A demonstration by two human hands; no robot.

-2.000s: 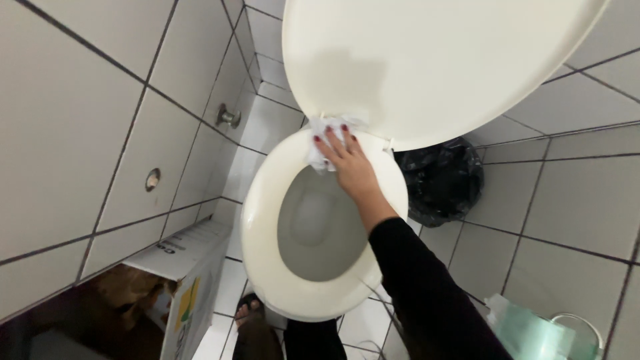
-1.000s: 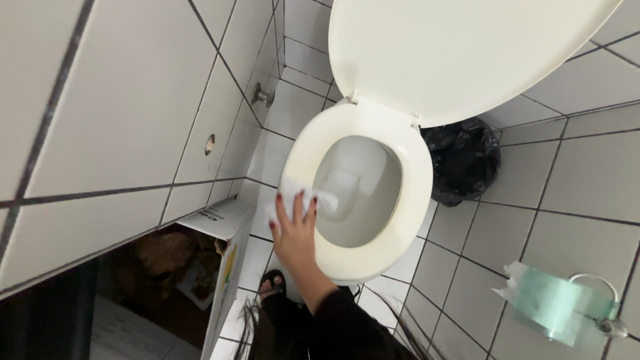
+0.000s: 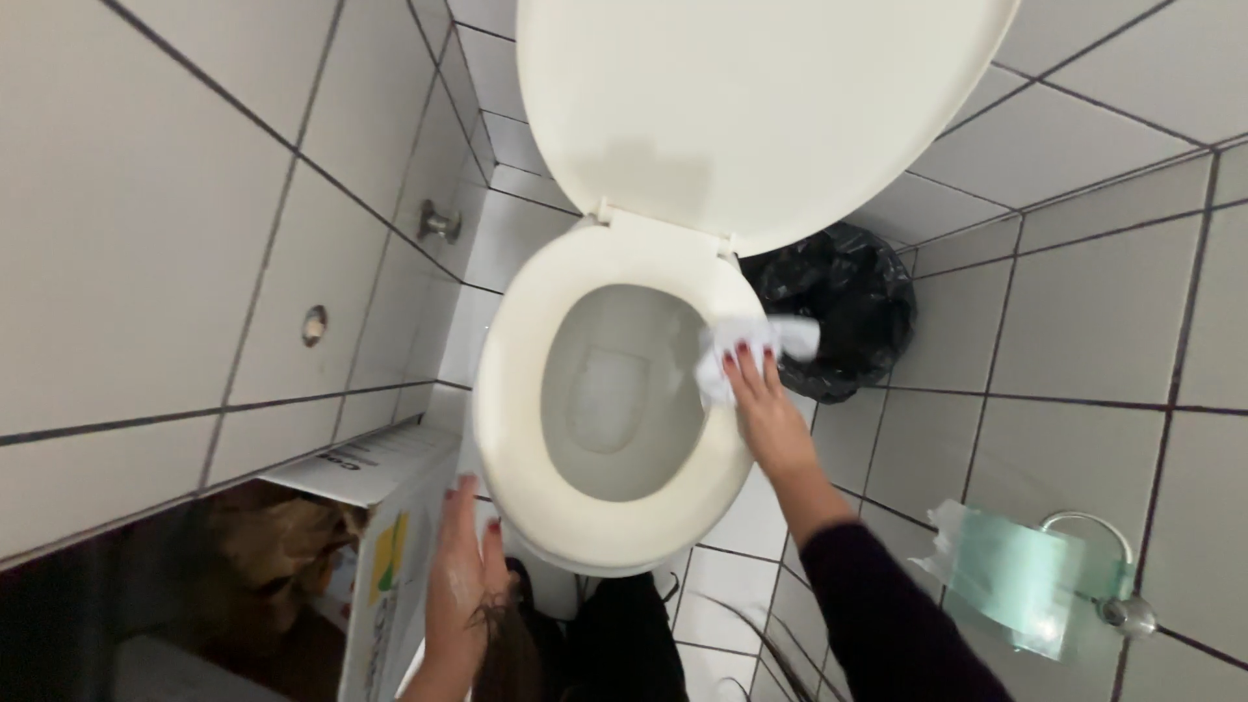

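Note:
My right hand (image 3: 765,414) presses a white cloth or wad of paper (image 3: 733,356) with its fingertips onto the right side of the cream toilet seat (image 3: 512,390). Part of the white wad sticks out past the seat's outer edge toward the black bag. The seat lies down on the bowl, and the toilet lid (image 3: 760,107) is raised behind it. My left hand (image 3: 463,575) is held at the lower left, beside the seat and near a cardboard box, its fingers apart and nothing in them.
A bin with a black plastic bag (image 3: 843,312) stands right of the toilet. At lower left is an open cardboard box (image 3: 390,575) with brown paper inside. A toilet roll holder (image 3: 1024,575) hangs on the right tiled wall; a metal valve (image 3: 439,222) is on the left wall.
My right hand has moved with the white wad from the left side of the seat to its right side. My left hand has come into view at the lower left.

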